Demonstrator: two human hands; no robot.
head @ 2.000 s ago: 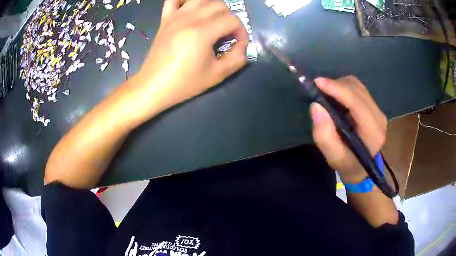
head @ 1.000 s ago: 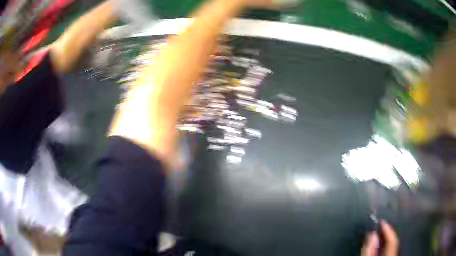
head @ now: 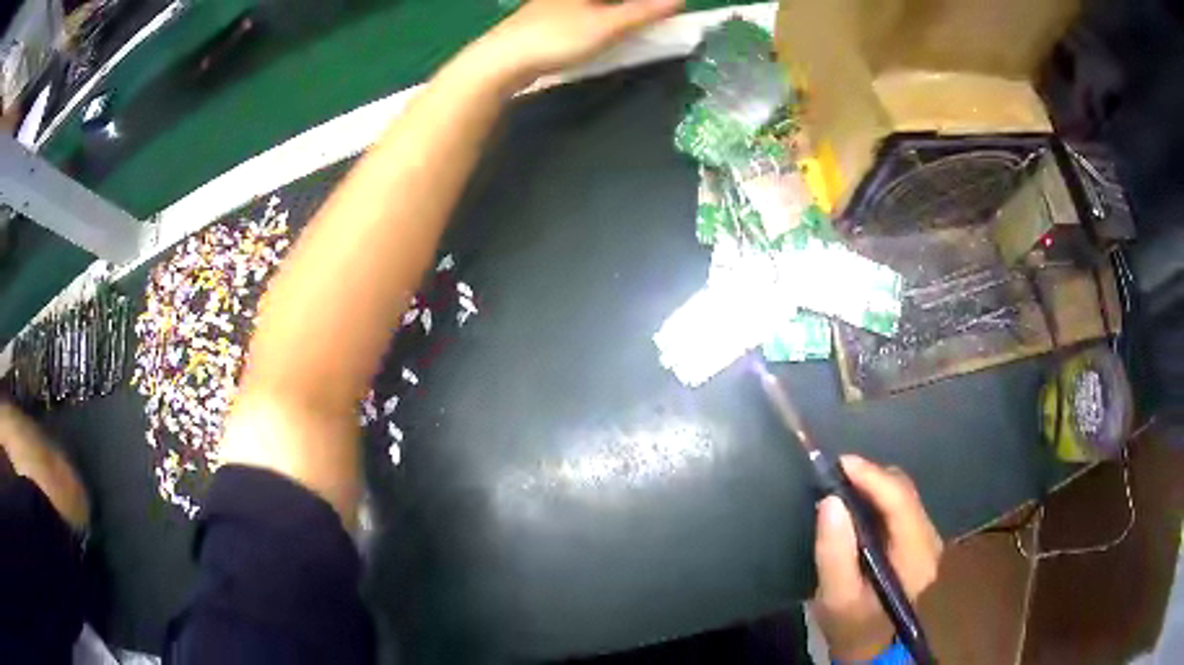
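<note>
My right hand [head: 873,552] holds the black soldering iron [head: 863,533], blue band at its wrist. The iron's tip points up and left, beside the glaring white circuit boards [head: 714,331]; I cannot tell whether it touches them. More green and white boards [head: 760,195] lie overlapping behind. My left hand [head: 571,33] is stretched out over the white strip at the top edge, partly cut off, with nothing visible in it. My left forearm crosses the heap of small white, yellow and dark red leaded parts [head: 195,338] and hides some of them. A few parts lie loose right of the forearm.
A brown tray [head: 961,299] with wires and a dark round grille stands right of the boards, an open cardboard box [head: 961,98] behind it. A yellow-rimmed spool [head: 1088,405] sits at the bench edge. Dark thin parts [head: 78,344] lie far left. Another person's arm [head: 46,468] is at the left edge.
The view has swung towards the boards and tray. My left hand has gone from a circuit board near the middle to outstretched over the white strip. My right hand still holds the iron.
</note>
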